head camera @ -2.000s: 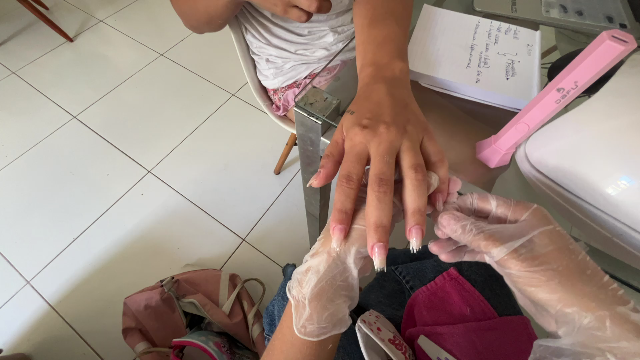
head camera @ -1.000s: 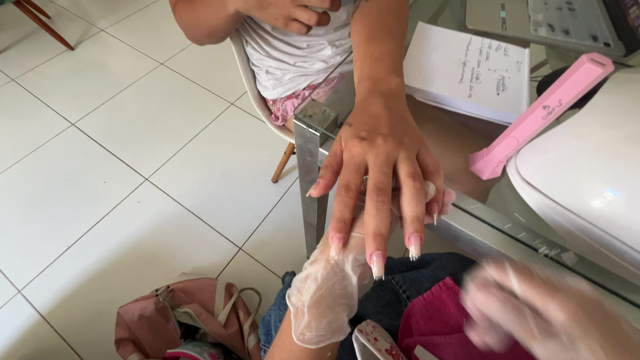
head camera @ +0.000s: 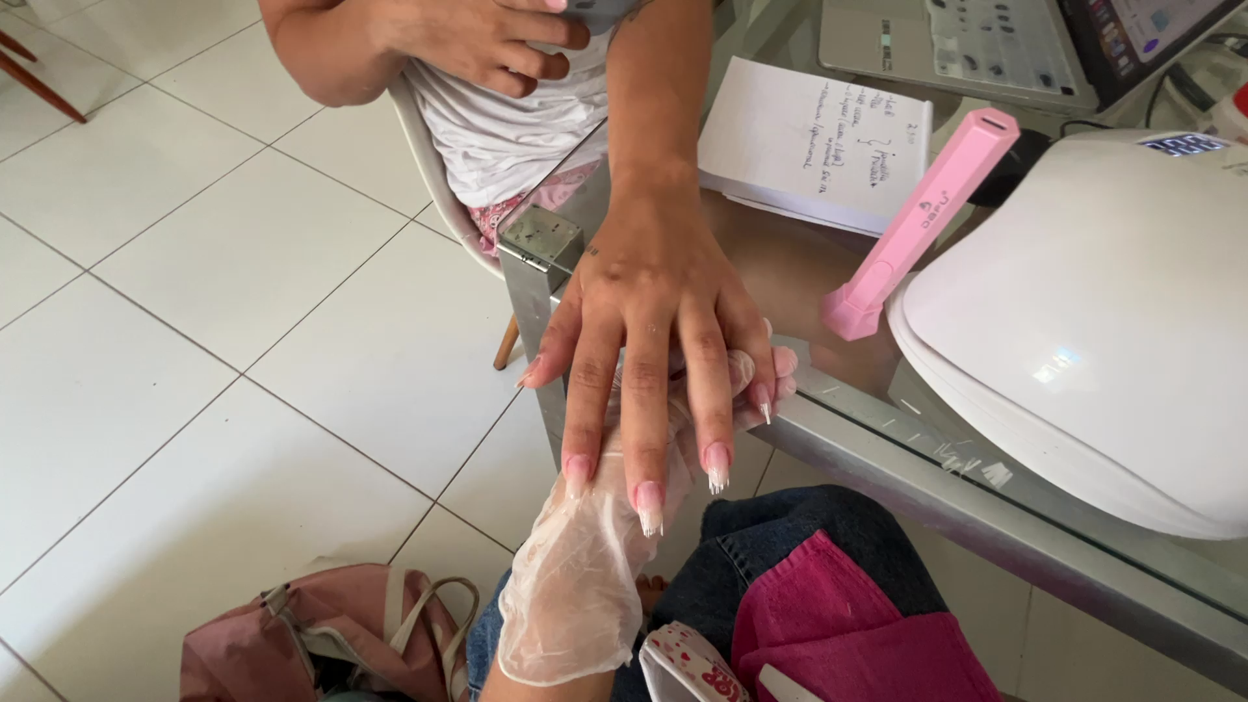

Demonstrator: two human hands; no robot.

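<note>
My left hand [head camera: 624,487], in a clear plastic glove, reaches up from the bottom centre and supports another person's hand [head camera: 651,292] from beneath. That hand lies palm down with its fingers spread toward me, and partly hides my fingers. Its long nails have pale, ragged-looking tips. My right hand is out of the frame. To the right, a pink handheld lamp [head camera: 916,229] lies on the glass table, beside a white nail lamp [head camera: 1082,341] with a small display.
A pad with handwriting [head camera: 814,146] and a laptop [head camera: 975,49] lie farther back. White fragments [head camera: 965,463] lie near the table's metal edge [head camera: 936,487]. A magenta cloth [head camera: 838,624] and a patterned pouch [head camera: 687,668] are on my lap. A pink bag [head camera: 322,634] stands on the floor.
My gloved right hand, beside the other person's fingers two seconds ago, moved down and right and has left the view. My left hand still supports the other person's hand.
</note>
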